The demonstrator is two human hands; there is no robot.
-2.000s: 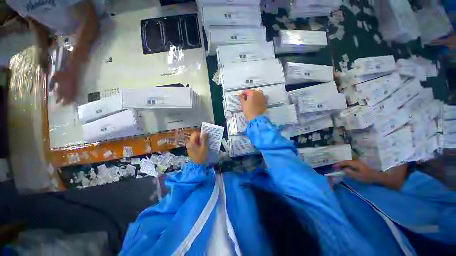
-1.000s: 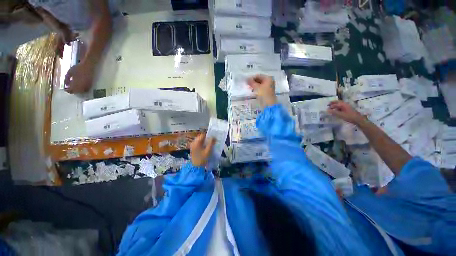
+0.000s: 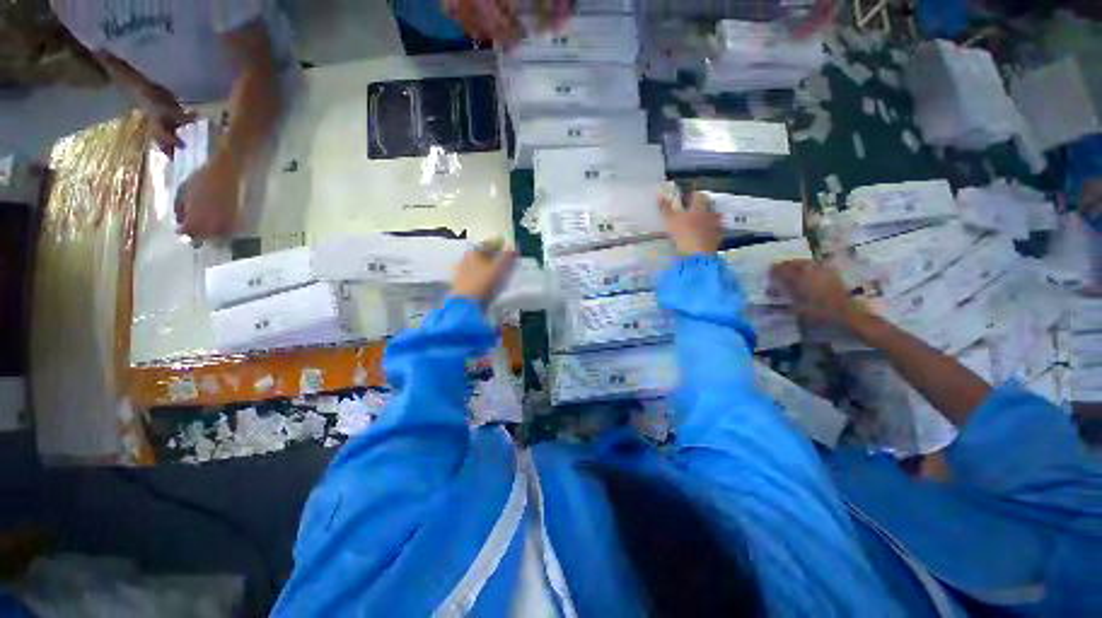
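Observation:
Slim white product boxes [image 3: 610, 316] lie in a column in front of me, several with small dark print on their sides. My right hand [image 3: 692, 223] is at the right end of one box in the column, fingers bent over it; whether it grips the box is unclear. My left hand [image 3: 481, 275] is left of the column, near the board's right edge. It holds a blurred white label sheet [image 3: 527, 287] that reaches toward the boxes. More white boxes [image 3: 276, 316] lie on the pale board [image 3: 326, 145] at the left.
A person's arms [image 3: 215, 193] are over the board at far left. Another person's hand [image 3: 816, 293] is among boxes at right. More hands [image 3: 502, 17] show at the top. Paper scraps [image 3: 260, 432] litter the near edge below the orange band [image 3: 218, 380]. Piled boxes [image 3: 943, 272] lie at right.
My left hand has moved up and forward with the label sheet. My right hand has moved right and slightly down, to a box's right end. Hands have appeared at the top.

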